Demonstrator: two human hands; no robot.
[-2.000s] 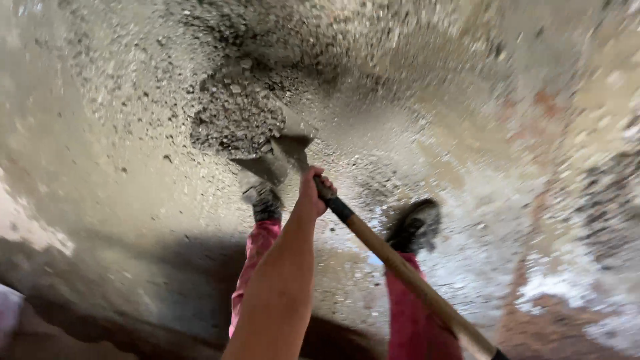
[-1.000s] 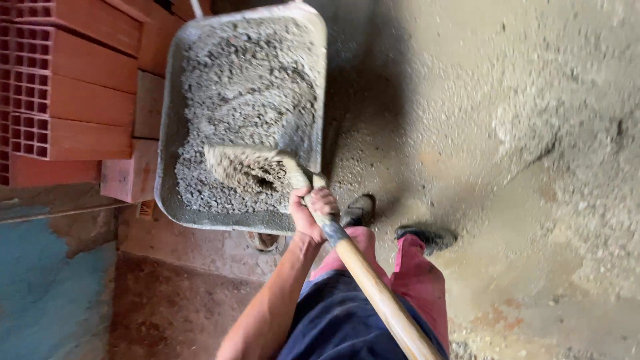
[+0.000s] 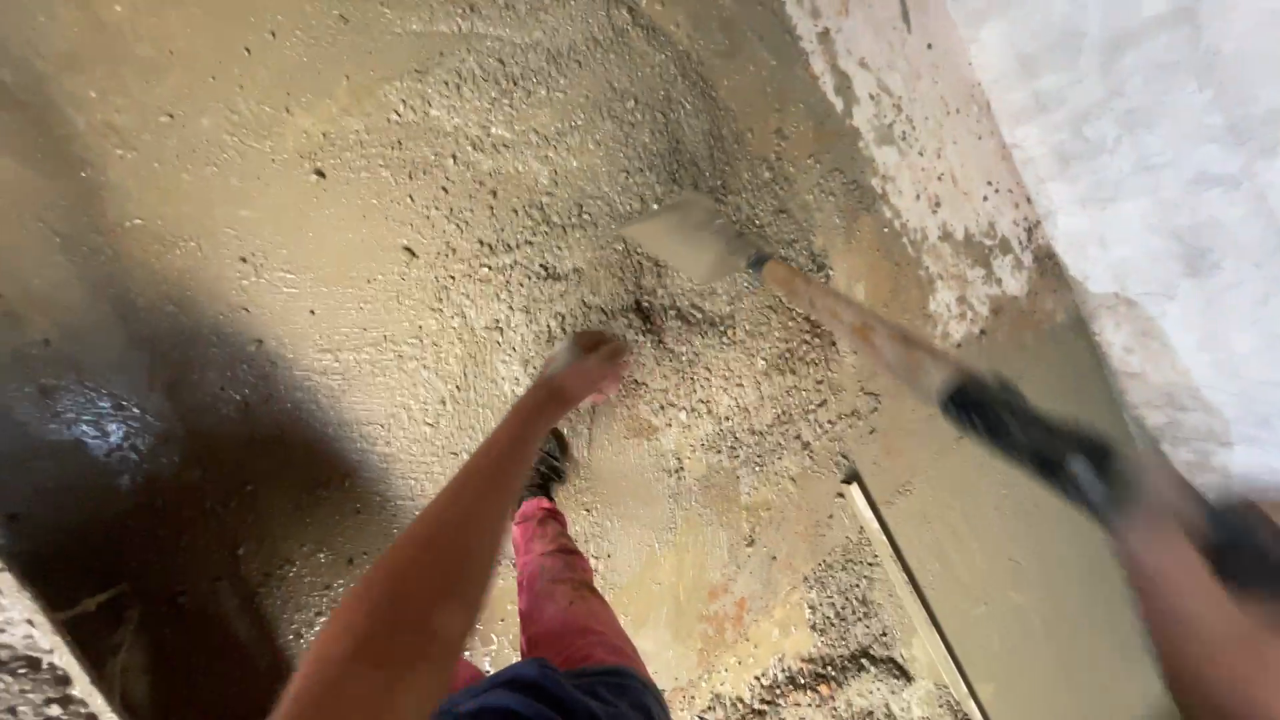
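Note:
My right hand [image 3: 1150, 505], blurred at the right, is closed on the upper end of a shovel with a wooden shaft [image 3: 860, 325] and a black grip section [image 3: 1035, 435]. The shovel's grey metal blade [image 3: 695, 238] points left over rough wet concrete mix [image 3: 560, 200]. Away from the shaft, my left hand [image 3: 592, 365] hovers below and left of the blade. Its fingers look curled, but blur hides whether anything is in them.
A long metal bar [image 3: 915, 595] lies on the floor at lower right, beside a smoother grey surface [image 3: 1040, 560]. A whitish wall [image 3: 1150, 180] rises at right. My shoe [image 3: 547, 465] stands on the wet floor. A pale edge [image 3: 60, 640] bounds gravelly material at lower left.
My left hand has let go of the shovel shaft. The shovel, over the concrete-filled wheelbarrow tray one second ago, is now over the floor mix. The view has swung away from the tray.

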